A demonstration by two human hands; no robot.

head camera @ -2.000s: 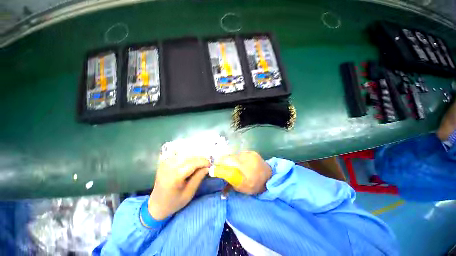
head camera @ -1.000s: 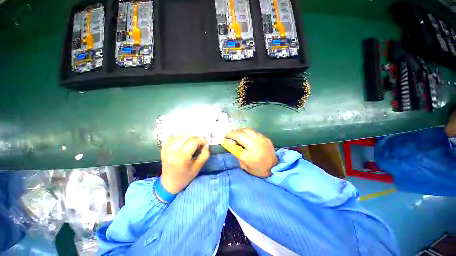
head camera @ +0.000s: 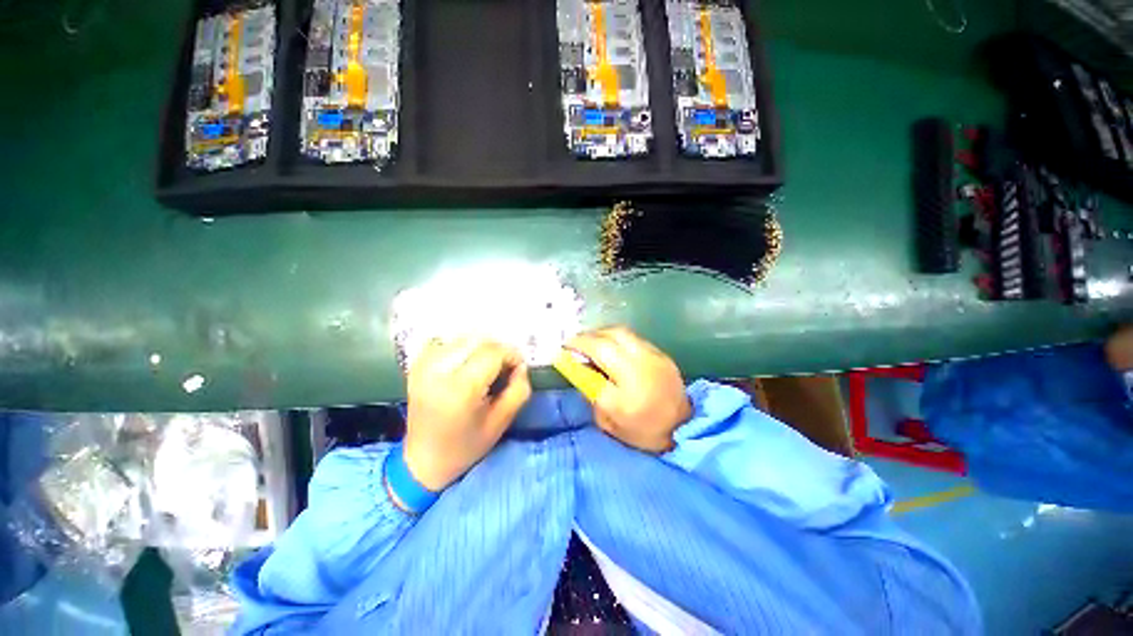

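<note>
A phone mid-frame (head camera: 485,308), glared white, lies sideways at the bench's near edge. My left hand (head camera: 460,404) holds its near edge, fingertips on the lower left part; a blue band is on the wrist. My right hand (head camera: 631,388) is at its lower right corner, thumb and finger close together, with a yellow cover on a finger. Whether a thin cable is between the fingertips cannot be told in the glare. A black cable bundle (head camera: 691,241) with gold-speckled ends lies behind right. A black foam tray (head camera: 478,189) holds several phone units around one gap.
Black strips (head camera: 934,196) and striped dark parts (head camera: 1013,236) lie at the right, with another loaded tray (head camera: 1081,106) behind. White scraps (head camera: 193,383) lie at left. Clear plastic bags (head camera: 162,478) are at lower left. A person's blue sleeve (head camera: 1025,422) and a red frame (head camera: 876,429) are at right.
The view has tilted down since the first frame, then shifted slightly. My hands were bunched over the frame's near edge and now sit lower, more apart. The frame stays in place under my left hand.
</note>
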